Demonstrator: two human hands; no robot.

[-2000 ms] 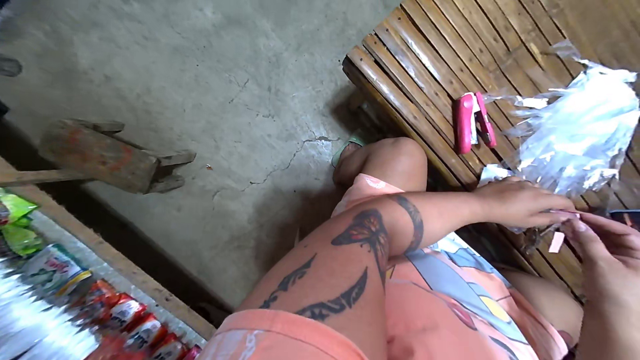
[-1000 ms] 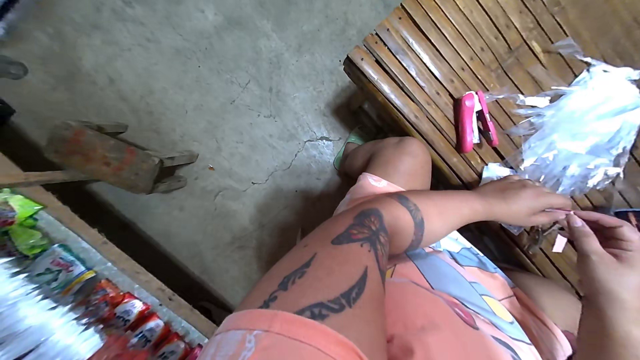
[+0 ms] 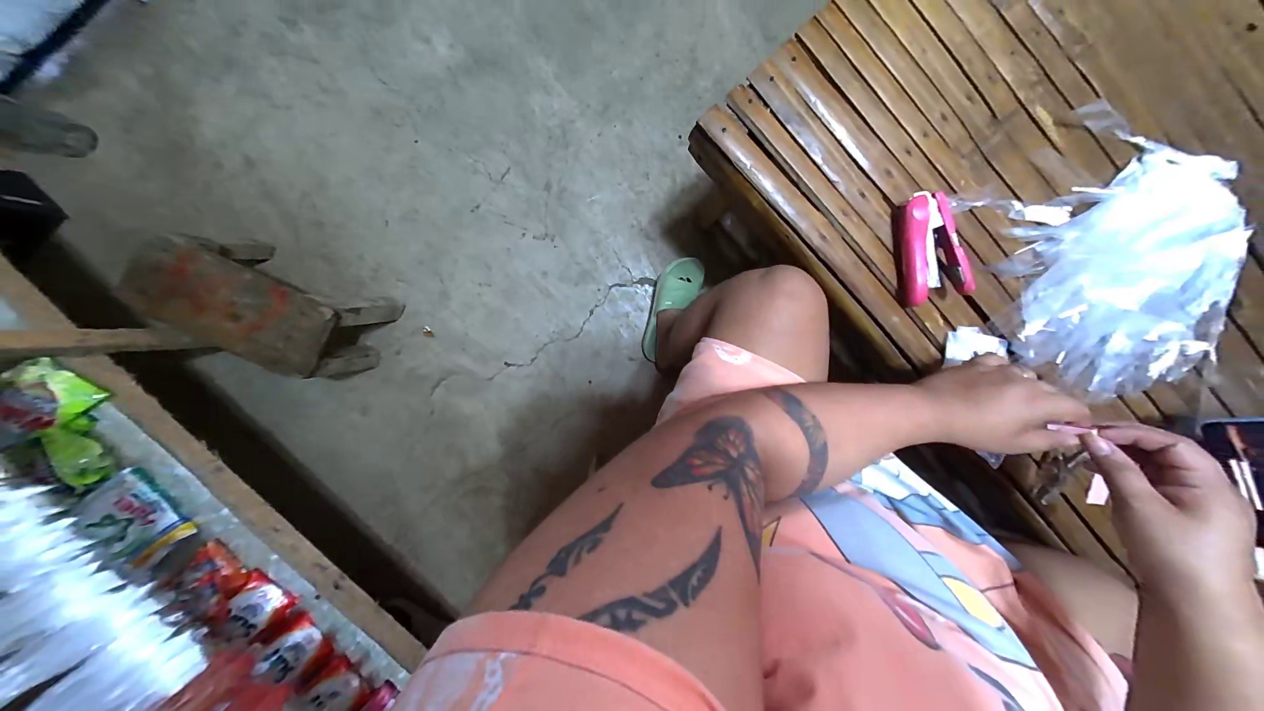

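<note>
My left hand [image 3: 1017, 403], on the tattooed arm, reaches in from the left over the edge of the slatted bench. My right hand [image 3: 1175, 494] comes up from the lower right. Their fingertips meet at a thin pink strip [image 3: 1070, 429], pinched between them. Just below the fingers is another small pink piece [image 3: 1097, 489], beside a small brownish item too unclear to name. A pink stapler [image 3: 933, 249] lies on the slats above my left hand. Right of it is a heap of clear plastic strips or wrappers [image 3: 1136, 276]. White pieces [image 3: 975, 345] lie by my left wrist.
The slatted wooden bench [image 3: 839, 168] fills the upper right. A phone-like dark device [image 3: 1234, 439] is at the right edge. A wooden stool [image 3: 232, 306] stands on the concrete floor. Snack packets [image 3: 262, 602] line a shelf at the lower left. My foot wears a green slipper [image 3: 674, 286].
Both hands stay together in about the same place, with only a slight shift of the fingers around the pink strip. The stapler and the plastic heap have not moved.
</note>
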